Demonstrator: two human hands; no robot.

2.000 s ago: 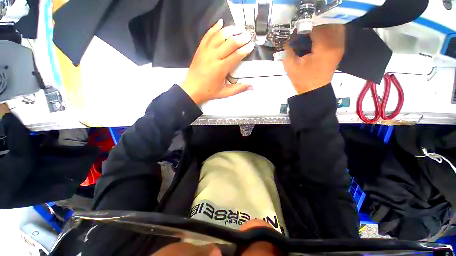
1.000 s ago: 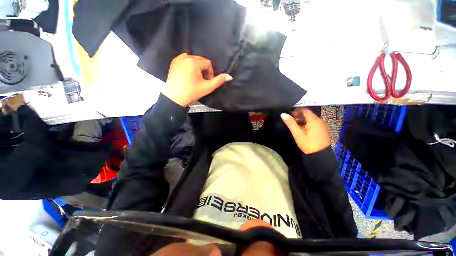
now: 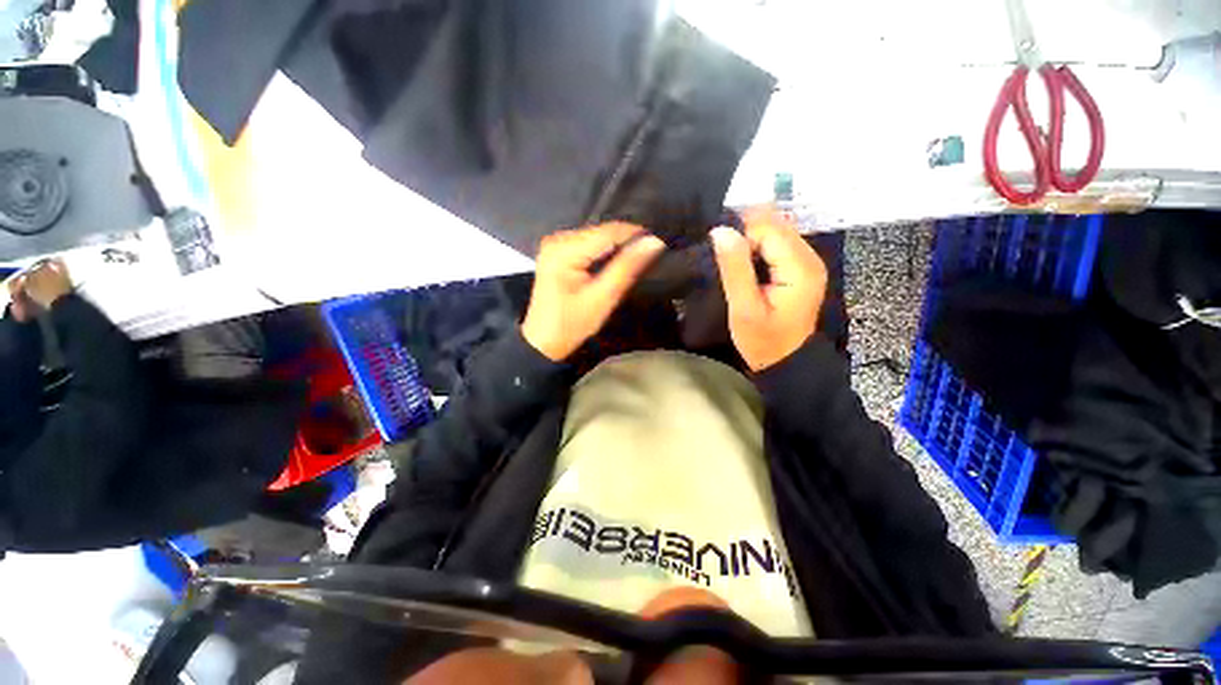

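Note:
A black garment panel (image 3: 536,121) lies on the white table and reaches over its front edge towards my lap. A narrow textured strip or slit (image 3: 625,158) runs slantwise across it. My left hand (image 3: 585,284) pinches the panel's near edge between thumb and fingers. My right hand (image 3: 769,284) pinches the same edge just to the right, thumb on top. The fingertips are close together, with dark cloth bunched between them. The cloth below the hands blends with my black clothing, so its end cannot be told.
Red-handled scissors (image 3: 1043,131) lie at the right of the white table (image 3: 857,147). A pale machine with a round vent (image 3: 34,187) and another person's hands (image 3: 40,286) are at left. Blue crates (image 3: 975,402) with black cloth and a red crate (image 3: 326,426) stand below.
The panel has come away from the machine towards me. My right hand has risen from below the table edge to grip the cloth beside my left hand, which has moved nearer my body.

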